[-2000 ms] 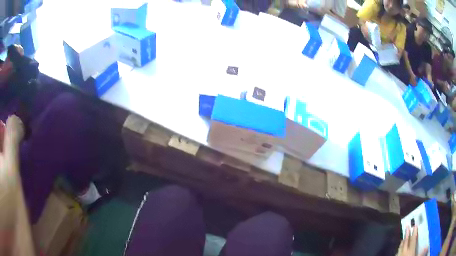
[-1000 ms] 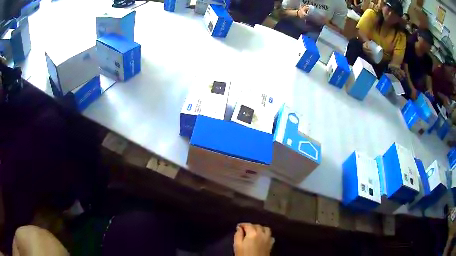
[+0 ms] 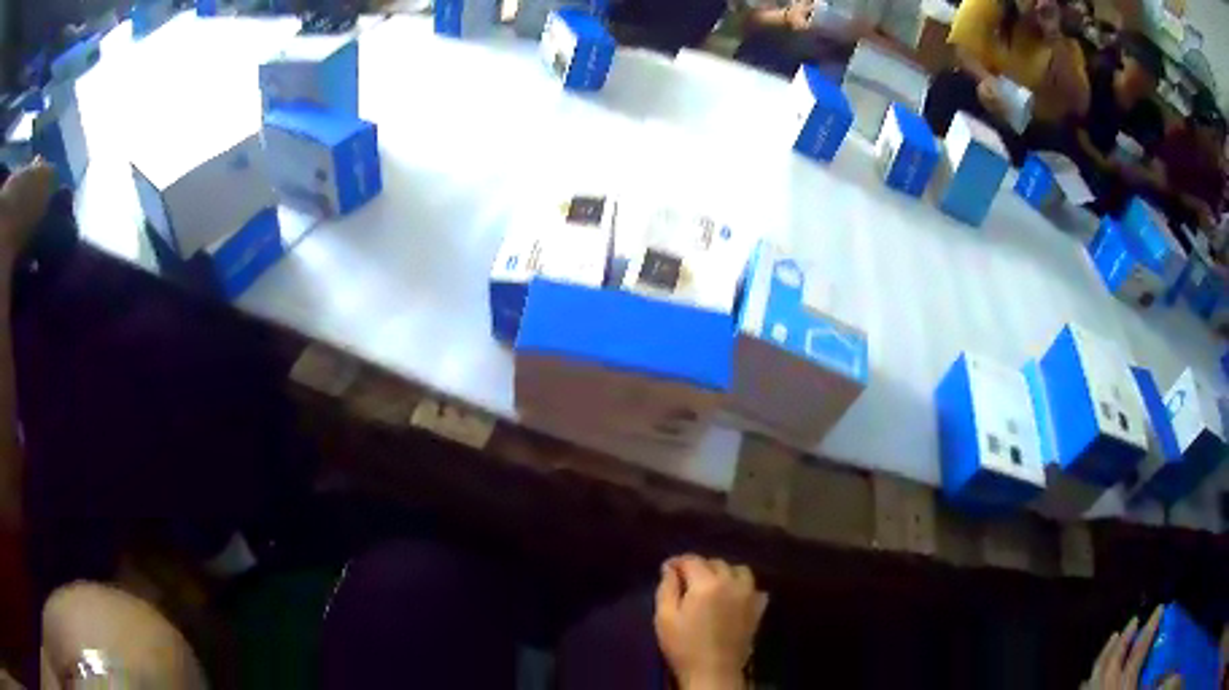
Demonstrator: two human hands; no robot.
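Observation:
My right hand (image 3: 710, 620) is at the bottom, right of centre, in front of the table edge. Its fingers are curled in, and nothing shows in it. My left hand is not in view. Nearest on the table stands a large carton with a blue top (image 3: 624, 333). Behind it are two white cartons with small dark square pictures, one at the left (image 3: 566, 247) and one at the right (image 3: 690, 256). A carton with a blue outline print (image 3: 806, 353) stands against its right side.
Several blue and white cartons (image 3: 1000, 429) stand at the right. Open cartons (image 3: 216, 196) stand at the left. Rough wood (image 3: 795, 496) runs under the table edge. A hand with a blue box (image 3: 1186, 650) is at the lower right. A bare limb (image 3: 115, 640), owner unclear, is lower left.
My right hand was out of view two seconds ago; since one second ago it appears slightly further right and higher. The two picture cartons behind the large one now show more than at first.

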